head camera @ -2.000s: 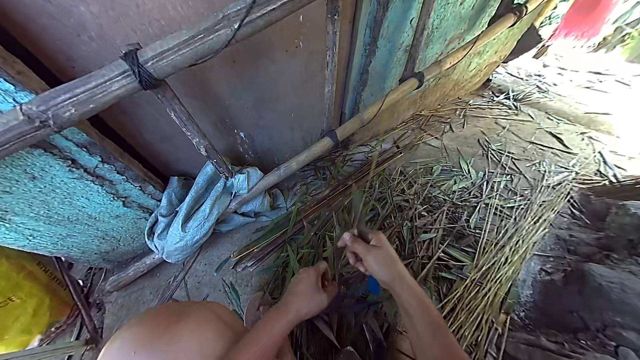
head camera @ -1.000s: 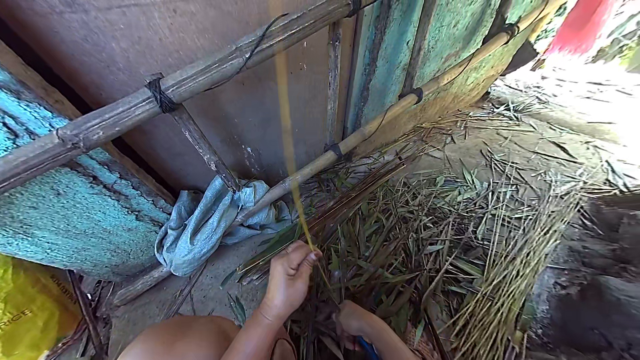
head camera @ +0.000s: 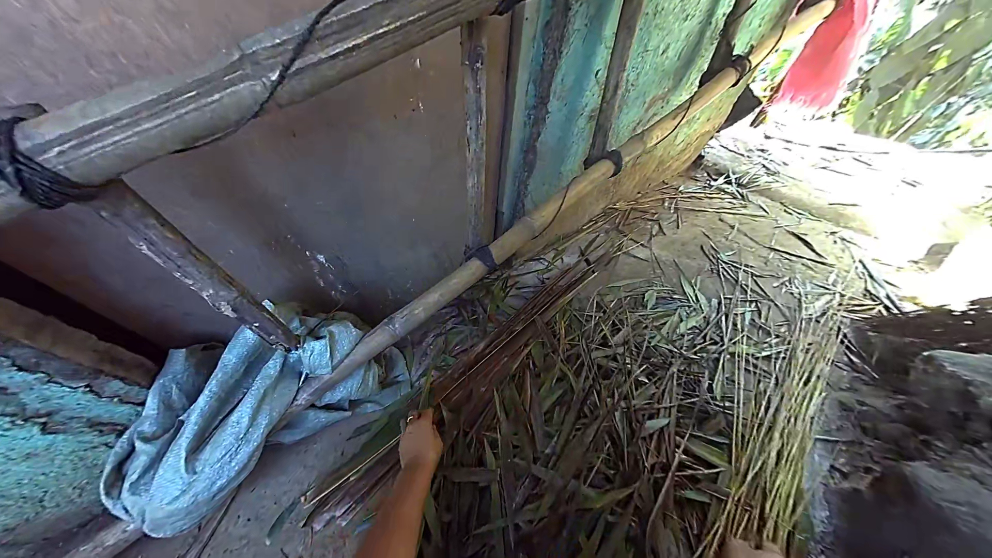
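My left hand (head camera: 421, 440) is at the lower middle, its fingers curled at the edge of a bundle of dark reddish-brown stalks (head camera: 496, 353); whether it grips a stalk is unclear. Only a small part of my right hand (head camera: 750, 549) shows at the bottom edge, at the lower end of a bundle of thin yellow-green stalks (head camera: 790, 418). Its fingers are mostly out of view. Between the two bundles lies a heap of long narrow leaves (head camera: 589, 434), loose on the ground.
A bamboo pole (head camera: 442, 294) with dark bindings slants along the wall, and a thicker pole (head camera: 194, 101) crosses the upper left. A pale blue woven sack (head camera: 201, 434) is draped around the lower pole. Rough stones (head camera: 953, 434) lie at right. Red cloth (head camera: 825, 62) hangs at upper right.
My hands were close together over the leaves; now they are far apart, the right one at the lower end of the yellow-green stalks. The long thin strip raised by my left hand is no longer seen.
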